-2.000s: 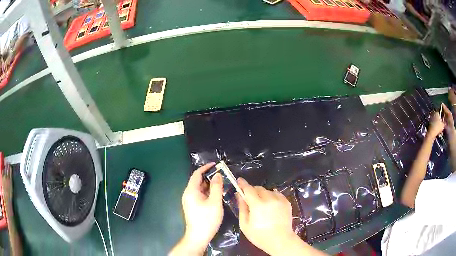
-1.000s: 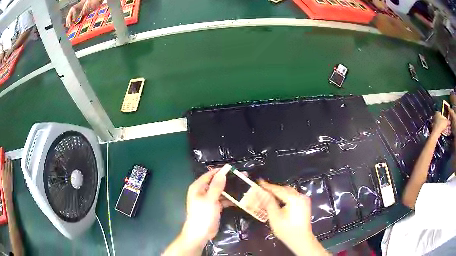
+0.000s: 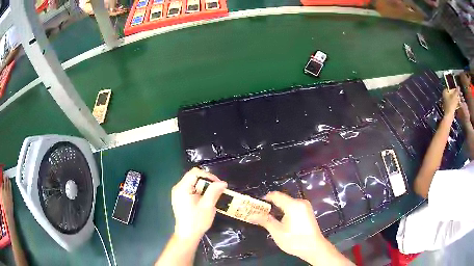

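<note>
An assembled keypad phone (image 3: 243, 205) with a gold front is held between both hands over the black pocket mat (image 3: 249, 124). My left hand (image 3: 195, 202) grips its screen end. My right hand (image 3: 293, 221) grips its keypad end. The fingers hide both ends. A front housing (image 3: 393, 172) lies at the mat's right end. A board assembly (image 3: 127, 197) with a dark screen and exposed circuitry lies on the green bench, left of the mat.
A desk fan (image 3: 65, 189) stands at left beside a metal post (image 3: 57, 78). The green conveyor belt (image 3: 218, 62) carries a gold phone (image 3: 102, 106) and a board assembly (image 3: 315, 63). A red phone tray (image 3: 174, 14) is beyond. A person's arm (image 3: 435, 143) is at right.
The phone has turned nearer to level, its gold keypad face now showing more. The phones on the belt have moved left. The view has shifted slightly.
</note>
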